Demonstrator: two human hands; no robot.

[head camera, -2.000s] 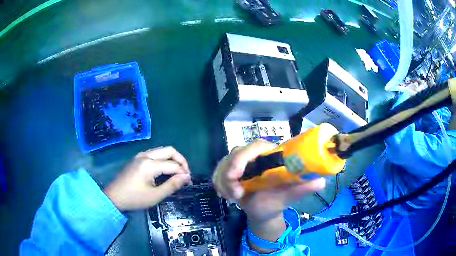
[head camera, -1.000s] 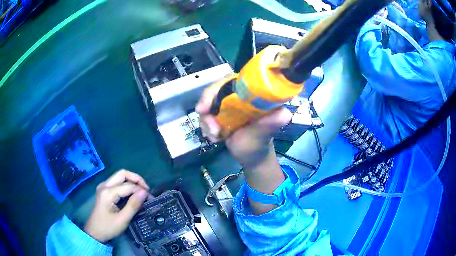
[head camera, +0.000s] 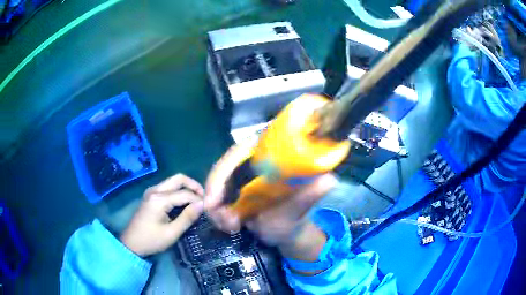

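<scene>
My right hand (head camera: 271,213) grips the orange electric screwdriver (head camera: 297,144), blurred, with its tip hidden behind my fingers, over the upper part of the fixture. My left hand (head camera: 164,216) is at the fixture's upper left edge, thumb and fingertips close together around something small and dark that I cannot make out. The fingertips of both hands are close to each other. The dark fixture (head camera: 228,271) with silver recesses lies below my hands, partly covered by them.
A blue parts bin (head camera: 111,147) with small black parts stands at left. Two screw feeders (head camera: 275,83) stand behind my right hand. A blue tray (head camera: 404,253) with rows of modules (head camera: 447,199) is at right, crossed by the black cable. Another person's blue sleeve (head camera: 484,98) is at upper right.
The screwdriver has gone from over the feeder's front, a second ago, down and towards my left fingertips at the fixture. The whole view has shifted too.
</scene>
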